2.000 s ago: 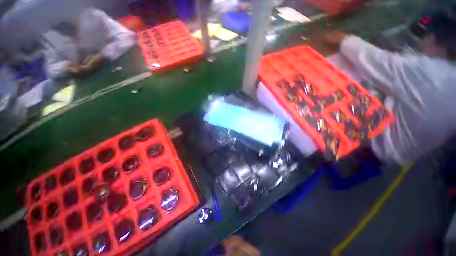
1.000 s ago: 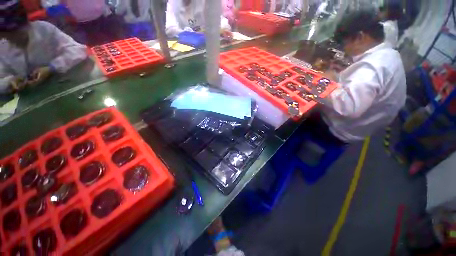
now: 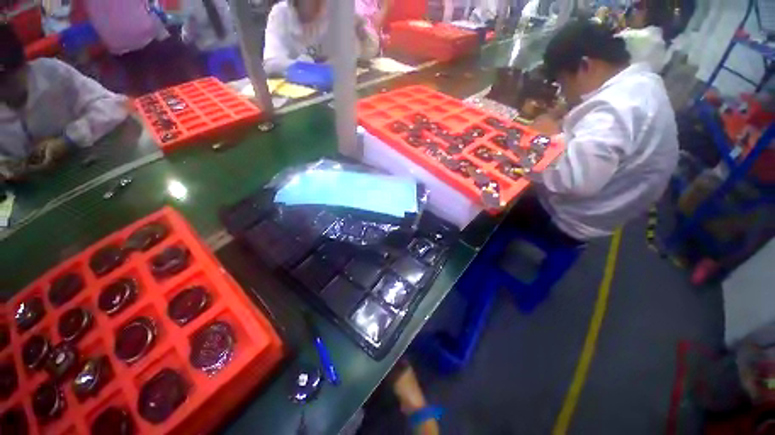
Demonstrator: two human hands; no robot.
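Observation:
A red foam tray (image 3: 247,347) lies at lower left, its square pockets holding round black watch heads (image 3: 136,339). Two smaller pieces lie on its ribs between pockets. One loose watch head (image 3: 304,385) with a tiny white mark lies on the bench right of the tray, beside a blue pen (image 3: 326,361). My right hand (image 3: 406,384) is small and blurred at the bottom, beside the bench edge, with a blue strap at the wrist; its fingers cannot be made out. My left hand is not in view.
A glossy black tray (image 3: 333,293) carries clear film and a light-blue sheet (image 3: 347,192). Beyond it, another red tray (image 3: 384,115) of parts sits on a white block. A worker in white (image 3: 613,153) sits at right, above blue stools (image 3: 463,319). A pale post (image 3: 343,85) stands behind.
The view has swung right and steadied, showing more of the aisle and the worker at right. My right wrist with its blue strap has come into view at the bottom.

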